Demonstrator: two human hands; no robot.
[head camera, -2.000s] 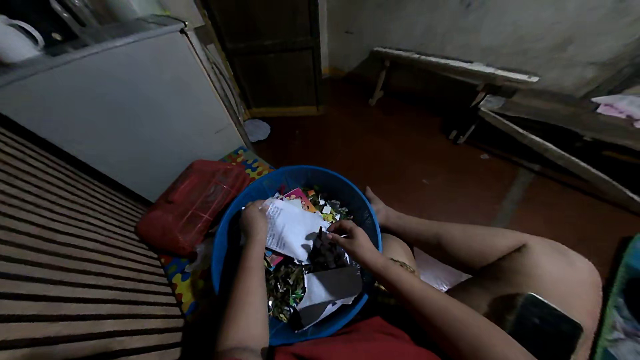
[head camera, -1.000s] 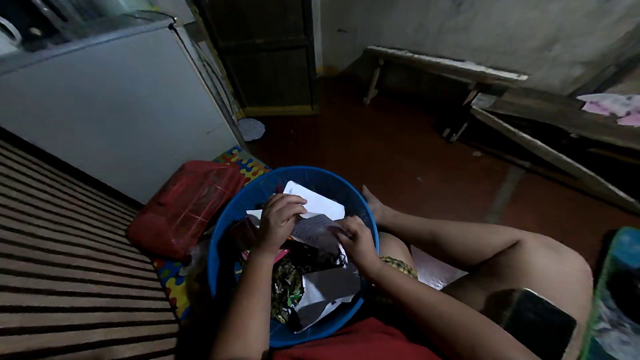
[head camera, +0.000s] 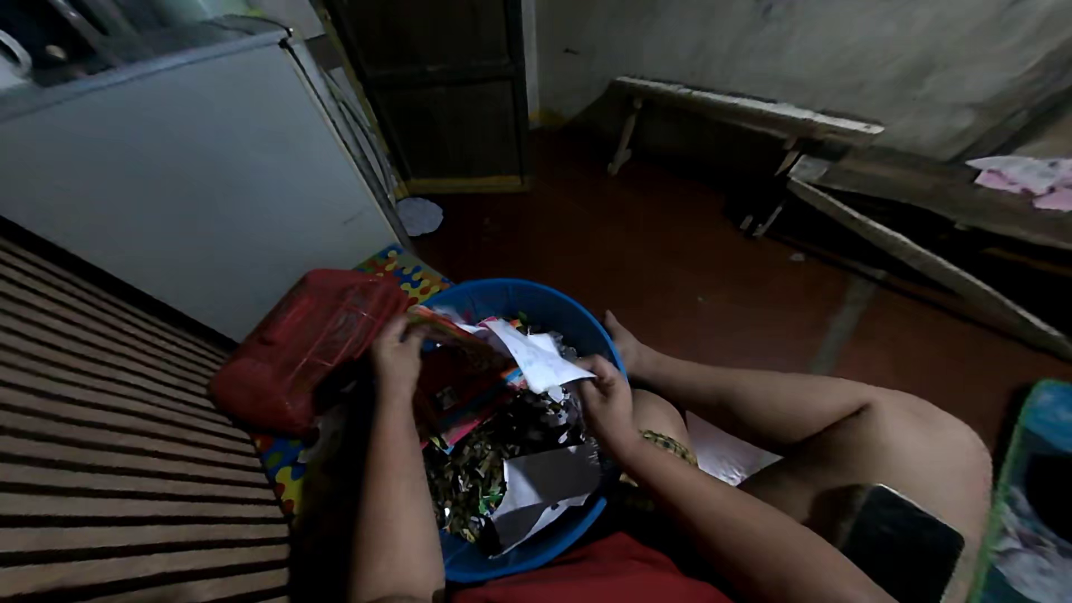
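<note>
A round blue plastic tub (head camera: 605, 335) stands between my legs, full of small shiny cut scraps (head camera: 469, 486) and larger paper pieces. Over its left side, my left hand (head camera: 398, 356) grips the edge of a colourful printed wrapper (head camera: 461, 335), mostly red and orange. My right hand (head camera: 607, 402), at the tub's right side, pinches the corner of a white sheet of paper (head camera: 540, 360) that stretches across the scraps towards the wrapper. Below the hands, a grey and white folded piece (head camera: 548, 481) lies on the scraps near the tub's front rim.
Left of the tub, a red plastic case (head camera: 314, 352) rests on a colourful patterned mat (head camera: 289, 477). A slatted wooden panel (head camera: 126, 435) is at far left, beside a pale cabinet (head camera: 184, 184). A phone (head camera: 900, 544) lies on my right thigh. Wooden benches (head camera: 745, 109) line the wall.
My left hand has moved left from the tub's middle to its left side and now holds the colourful wrapper. The dark sheet between my hands a second ago is no longer there.
</note>
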